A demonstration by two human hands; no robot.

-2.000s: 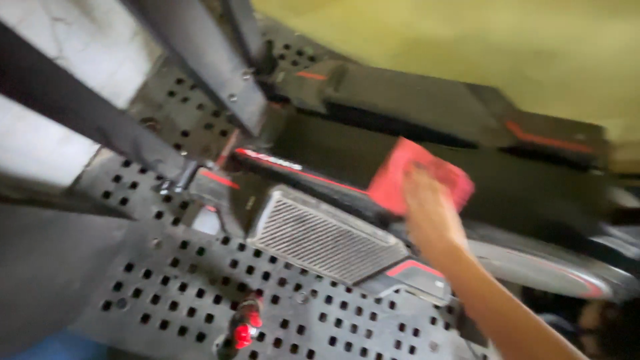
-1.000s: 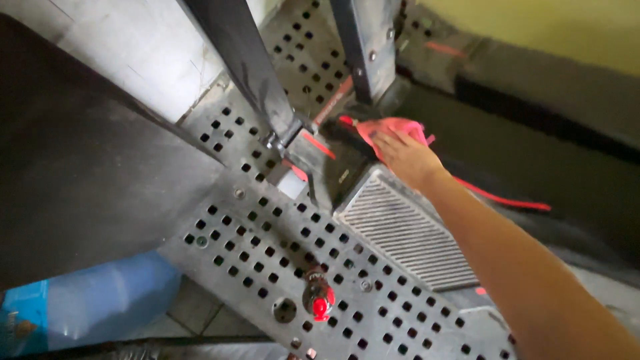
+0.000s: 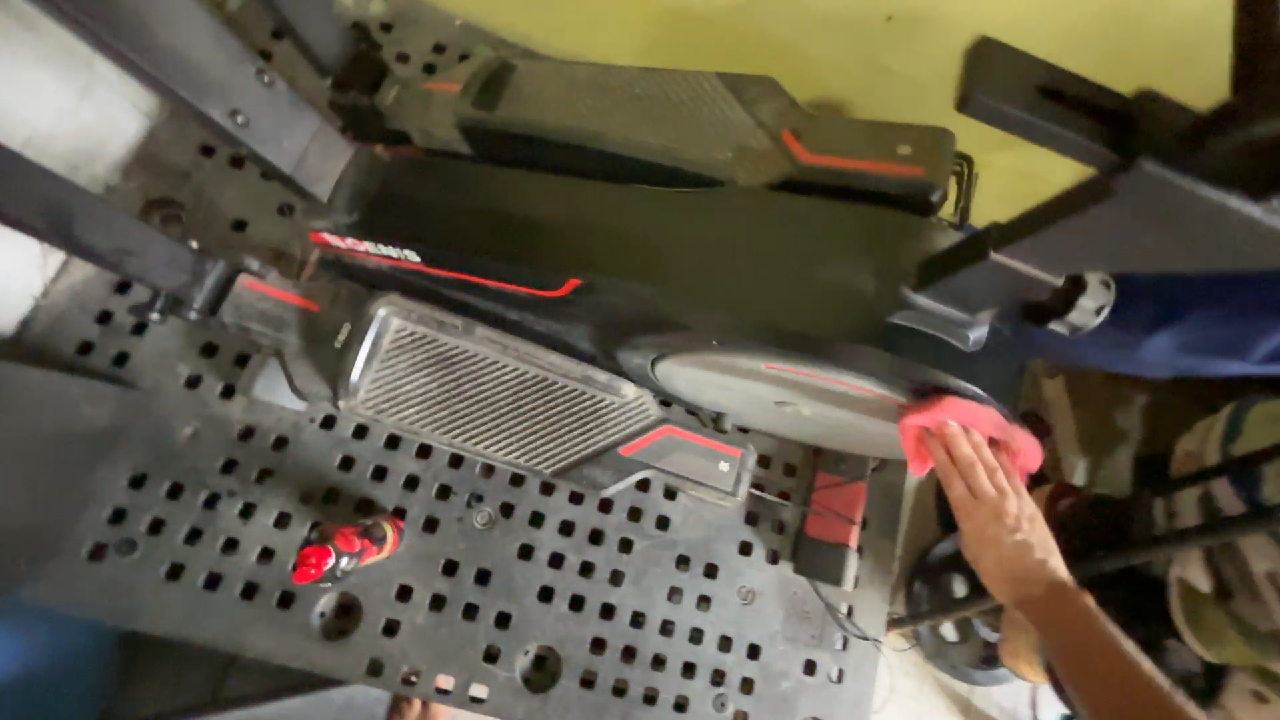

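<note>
My right hand [image 3: 1000, 510] reaches in from the lower right and presses a pink cloth [image 3: 965, 435] on the rear end of the round grey side cover [image 3: 790, 395] of an elliptical trainer. The machine's black housing [image 3: 620, 245] has red stripes. Its near foot pedal [image 3: 510, 390], ribbed and grey, lies to the left of the cover; the far pedal [image 3: 640, 115] is behind the housing. My left hand is out of view.
A small bottle with a red cap [image 3: 345, 550] stands on the perforated grey platform [image 3: 620, 600]. Dark metal arms [image 3: 230, 100] rise at upper left. A black seat-like frame [image 3: 1130, 210] is at right, near a yellow wall [image 3: 700, 35].
My right hand and the pink cloth have moved from the front of the housing, beside the near pedal's front end, to the rear of the side cover. The view has shifted.
</note>
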